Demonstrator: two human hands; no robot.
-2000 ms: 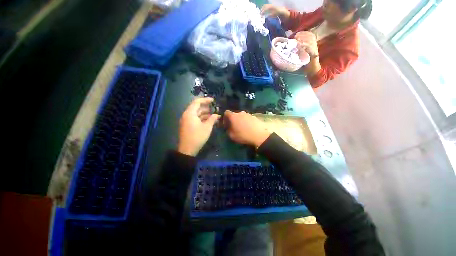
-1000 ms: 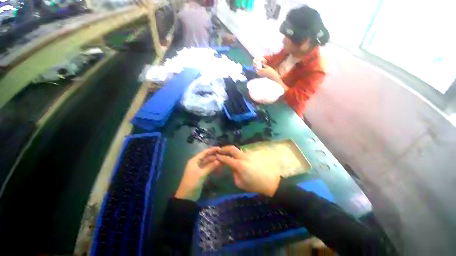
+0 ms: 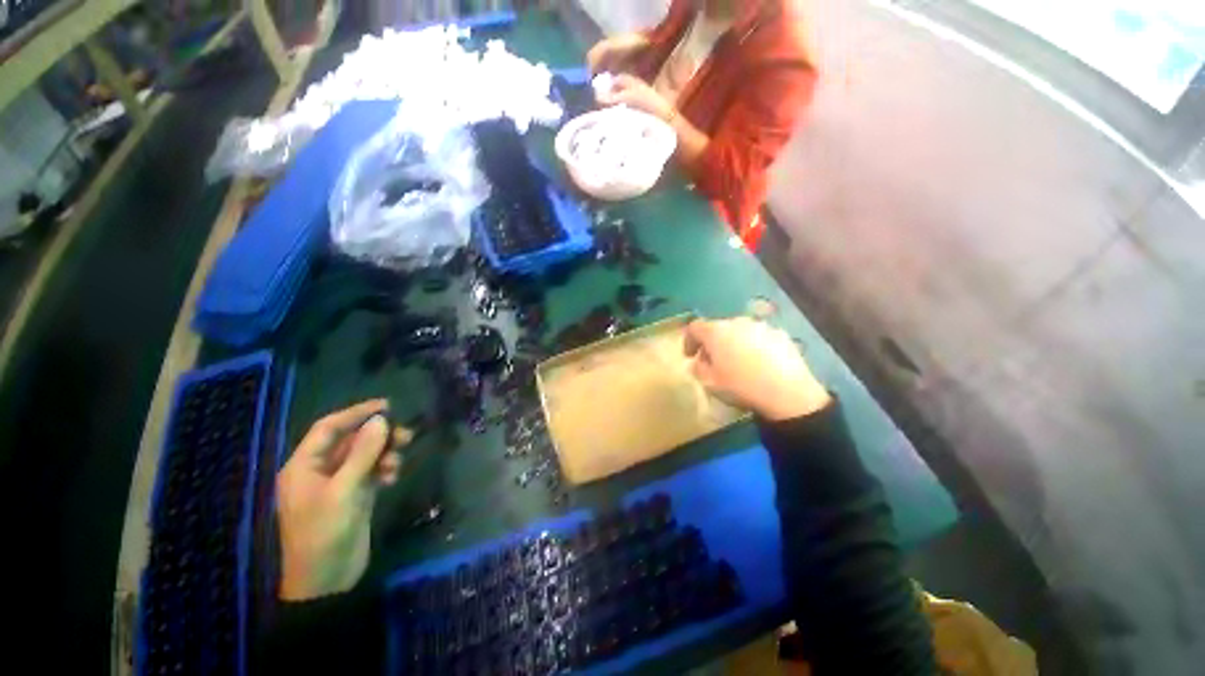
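Note:
My left hand (image 3: 328, 495) is raised over the bench left of the tan box, thumb and forefinger pinched on a small black part (image 3: 381, 420) that barely shows. My right hand (image 3: 756, 370) reaches over the right end of the shallow tan box (image 3: 634, 412), fingertips together and pointing down into it; anything between them is too small to tell. Loose black parts (image 3: 486, 349) lie scattered left of and beyond the box. The blue tray in front (image 3: 751, 502) holds rows of black parts, with bare blue at its right end.
A full blue tray (image 3: 198, 515) lies along the left edge. Beyond are stacked blue trays (image 3: 271, 251), a clear plastic bag (image 3: 397, 198), a white heap (image 3: 443, 79), and another filled blue tray (image 3: 522, 218). A person in orange-red sits behind a pink bowl (image 3: 615, 152).
My hands, earlier together near the box's left end, are now apart: the left has moved left, the right over the box's right end. The camera view has shifted and turned.

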